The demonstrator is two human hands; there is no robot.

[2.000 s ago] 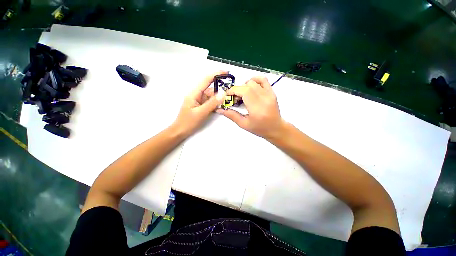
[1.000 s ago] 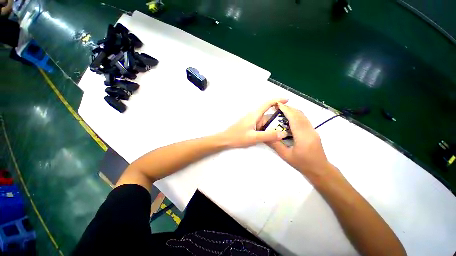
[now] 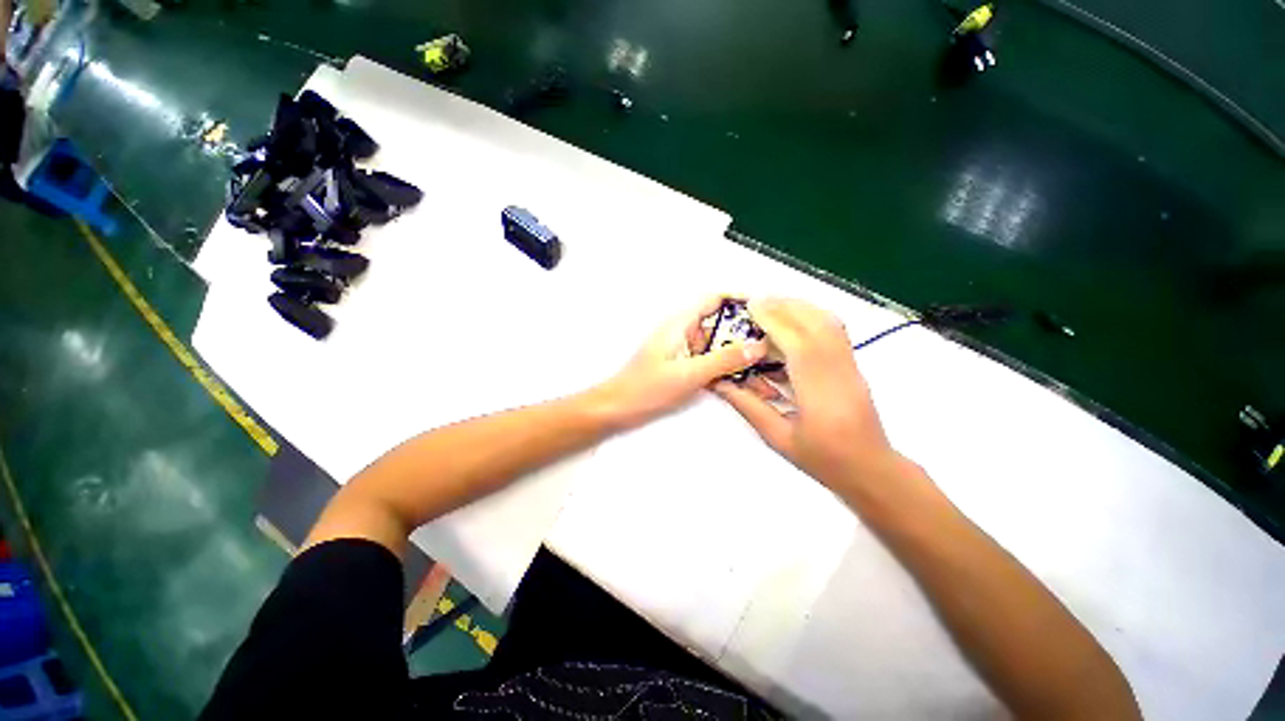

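Note:
A small circuit board in a black housing (image 3: 734, 330) is held between my two hands above the white sheet. Its pale and silvery parts face up. My left hand (image 3: 684, 362) grips it from the left, with the thumb on its lower edge. My right hand (image 3: 817, 378) grips it from the right, and the fingers hide part of it. A thin black cord (image 3: 886, 334) runs from behind my right hand to the belt's edge. How far the board sits in the housing I cannot tell.
A heap of black housings (image 3: 313, 197) lies at the sheet's left end. One single housing (image 3: 531, 237) lies between heap and hands. Beyond the white sheet (image 3: 451, 338) is the green belt (image 3: 832, 183) with scattered board-and-cable units (image 3: 972, 31). A blue stool-like item (image 3: 66, 183) stands far left.
The view has swung left, then slightly back. The board, with yellow parts showing before, now shows pale and silvery parts. Both hands still hold it.

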